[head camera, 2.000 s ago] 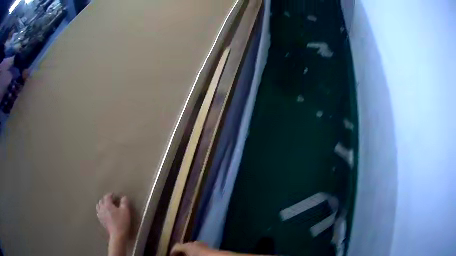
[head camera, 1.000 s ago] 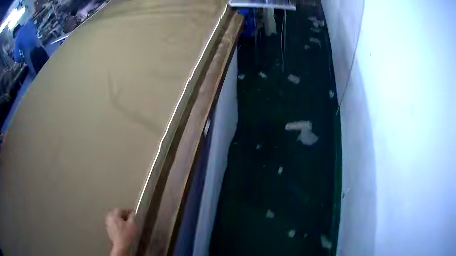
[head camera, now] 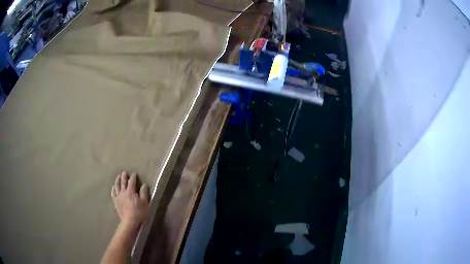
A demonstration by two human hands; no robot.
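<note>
Wide khaki cloth [head camera: 93, 129] covers the table, with a whitish selvedge [head camera: 181, 127] along its right edge. It is wrinkled towards the far end. My left hand [head camera: 130, 198] lies on the cloth beside the selvedge, palm down with fingers apart, holding nothing. My right hand is not in view. A silver cutting rail [head camera: 247, 82] meets the cloth's edge, runs under it out of sight, and sticks out past the table. A blue end cutter with a red part and a white cylinder [head camera: 277, 71] sits on the rail's outer part.
The worn brown table edge [head camera: 193, 160] runs along the cloth. A blue rail support [head camera: 229, 97] is at the edge. A dark cord [head camera: 292, 124] hangs over the green floor [head camera: 257, 196], which has pale scraps. A white wall [head camera: 407, 154] stands at the right.
The cutter and rail are now nearer, and the cloth's wrinkled far part shows. The wooden stick and my right hand have left the view. My left hand has gone from bunched fingers to spread.
</note>
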